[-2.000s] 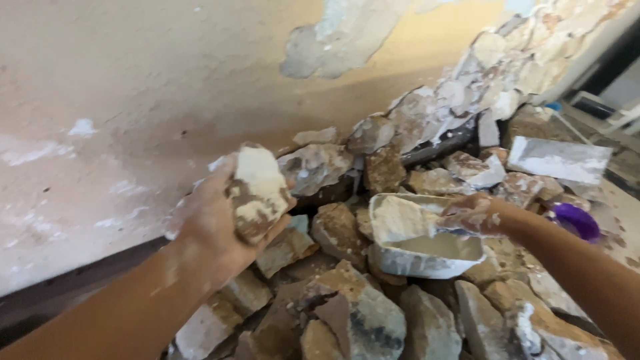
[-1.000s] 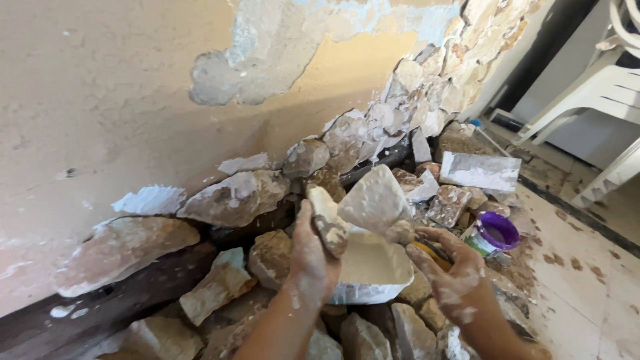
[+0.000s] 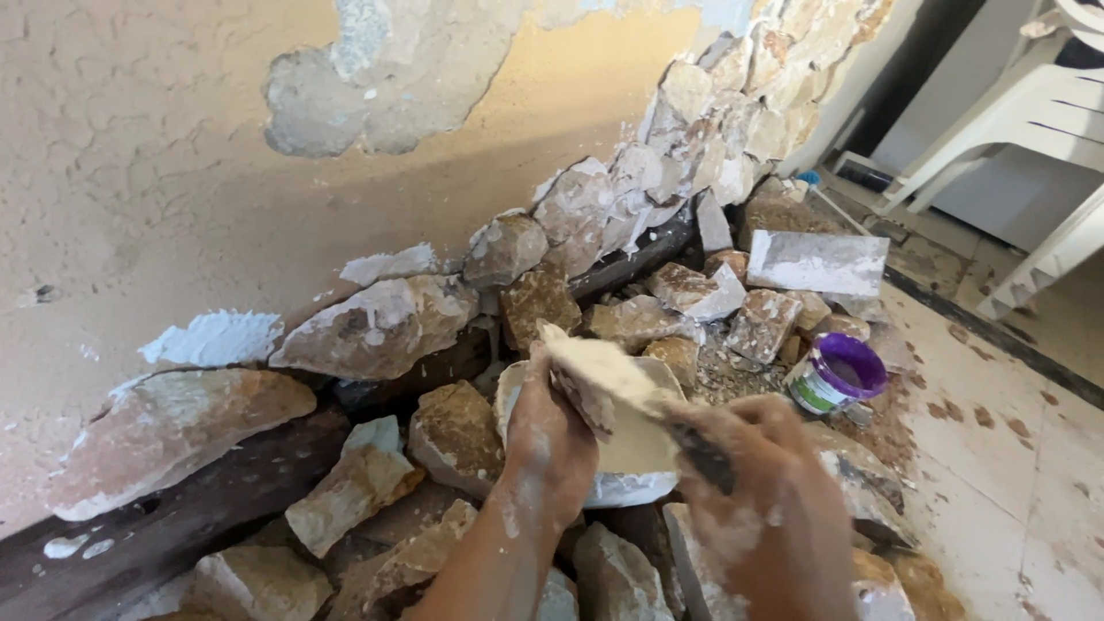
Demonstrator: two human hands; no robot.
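Note:
My left hand (image 3: 552,440) grips a rough stone piece (image 3: 586,404) above a white plastic tub (image 3: 634,490) of pale, creamy paste (image 3: 634,444). In my right hand (image 3: 759,492) is the dark handle of a trowel or putty knife (image 3: 617,366). Its paste-coated blade lies over the stone and hides much of it. The tub rests among loose stones, partly behind both hands. Left of it, large stones (image 3: 379,328) are set against the wall's foot, with white paste (image 3: 216,338) smeared on the wall above them.
Broken stones (image 3: 457,431) are heaped below and around the tub. A purple-rimmed container (image 3: 837,375) and a whitish rectangular slab (image 3: 818,260) lie to the right. A dark pipe or beam (image 3: 198,504) runs along the wall base. A white plastic chair (image 3: 1026,121) stands on the tiled floor at upper right.
Two seconds ago my hands were well apart, the stone left of the tub and the blade at the tub. Now both are together over the tub. The view has shifted.

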